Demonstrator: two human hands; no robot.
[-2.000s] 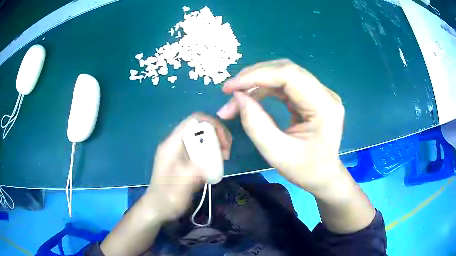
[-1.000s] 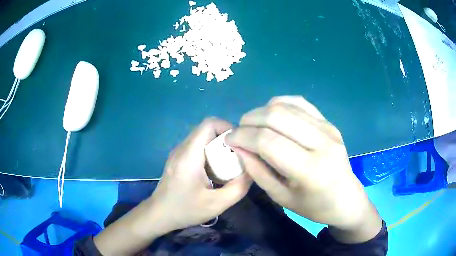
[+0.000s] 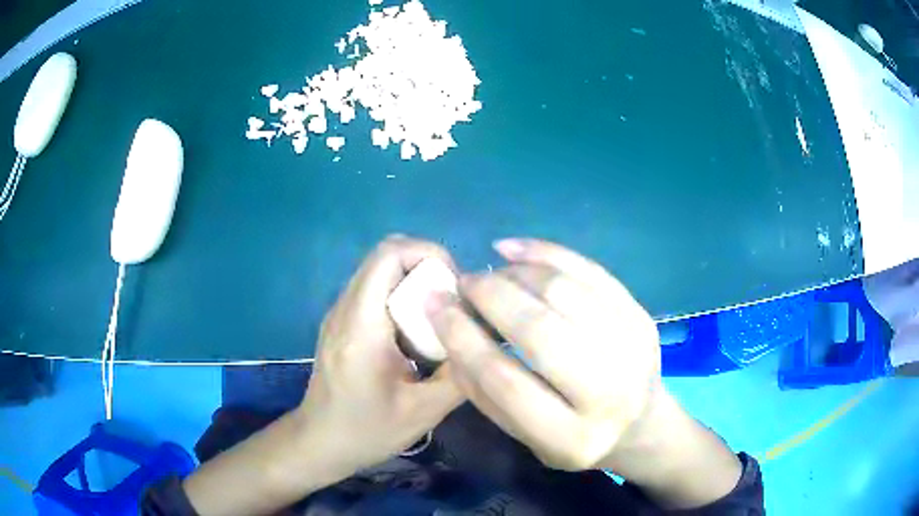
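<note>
A white rounded device [image 3: 415, 307] is held by my left hand [image 3: 368, 353] near the table's front edge. The fingers wrap around its body and its end faces up. My right hand [image 3: 554, 353] presses its thumb on that end, with the index finger raised and apart. The port openings are hidden under the thumb, and I cannot tell whether a plug is there. Part of the cord loop [image 3: 416, 444] shows below my left hand. A pile of tiny white plugs [image 3: 413, 86] lies on the dark green tabletop [image 3: 605, 181].
Two white devices with cords lie at the left, one nearer [image 3: 148, 191] and one farther [image 3: 45, 104]. A white sheet [image 3: 877, 151] covers the right end. A pale rail [image 3: 55, 32] runs along the back left. Blue stools [image 3: 116, 474] stand below the table edge.
My right hand came from near the pile to the device's end, and its thumb now presses there with the index finger lifted. My left hand turned the device, hiding its slot.
</note>
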